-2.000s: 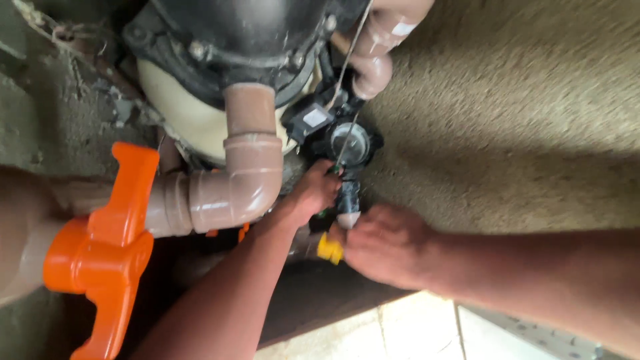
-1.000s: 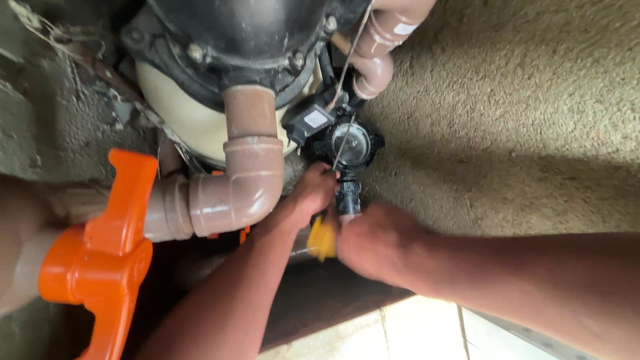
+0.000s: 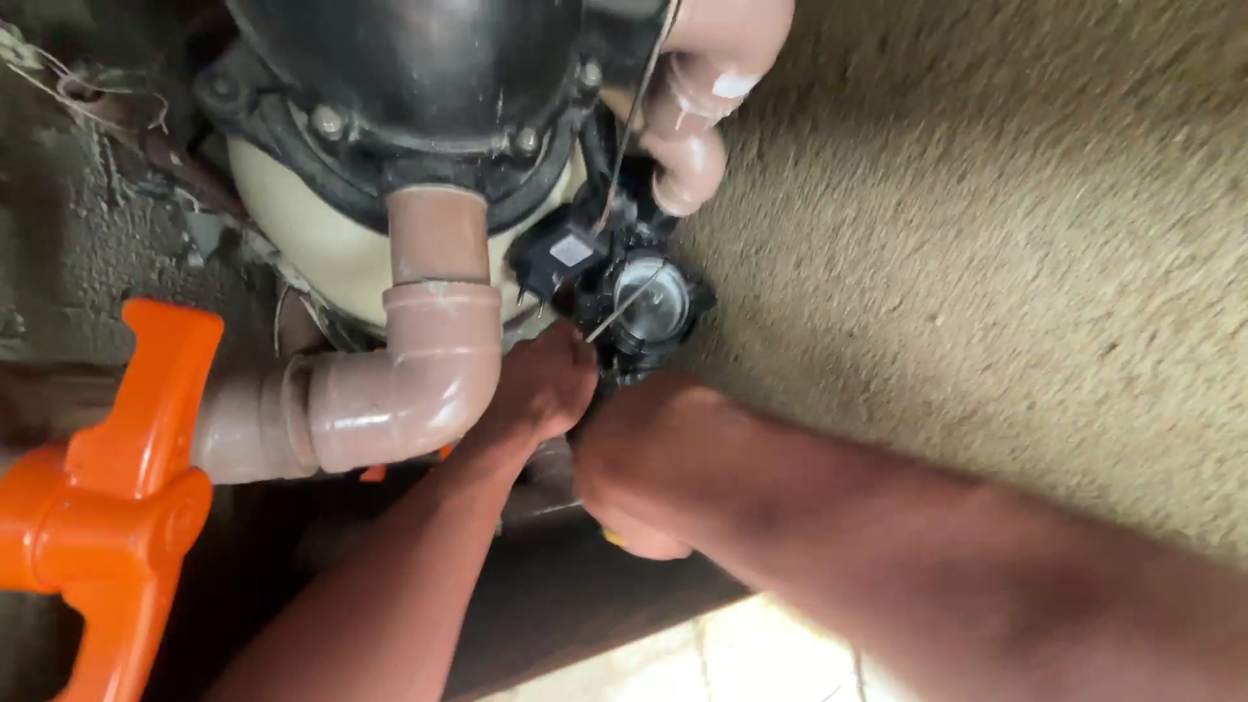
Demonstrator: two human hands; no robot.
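My left hand (image 3: 551,380) is beside the black pump housing with a clear round lid (image 3: 651,300), its fingers curled near a thin grey cable (image 3: 624,310) that crosses the lid. What its fingertips touch is hidden. Just right of it, my right hand (image 3: 634,458) is closed around a yellow-handled tool (image 3: 612,537); only a sliver of yellow shows under the fingers, and the tool's kind cannot be told. A black box with a pale label (image 3: 565,250) sits above my left hand, next to the pump.
A black and cream tank (image 3: 312,234) stands at upper left, with a brown PVC elbow (image 3: 439,380) below it. An orange valve handle (image 3: 136,487) is at far left. More brown pipe (image 3: 692,166) runs beside the rough wall (image 3: 975,244). Pale tiles (image 3: 663,663) lie at the bottom.
My right hand has turned and moved up close to the pump; the yellow handle, plain before, is now mostly hidden. My left hand stays near the same spot.
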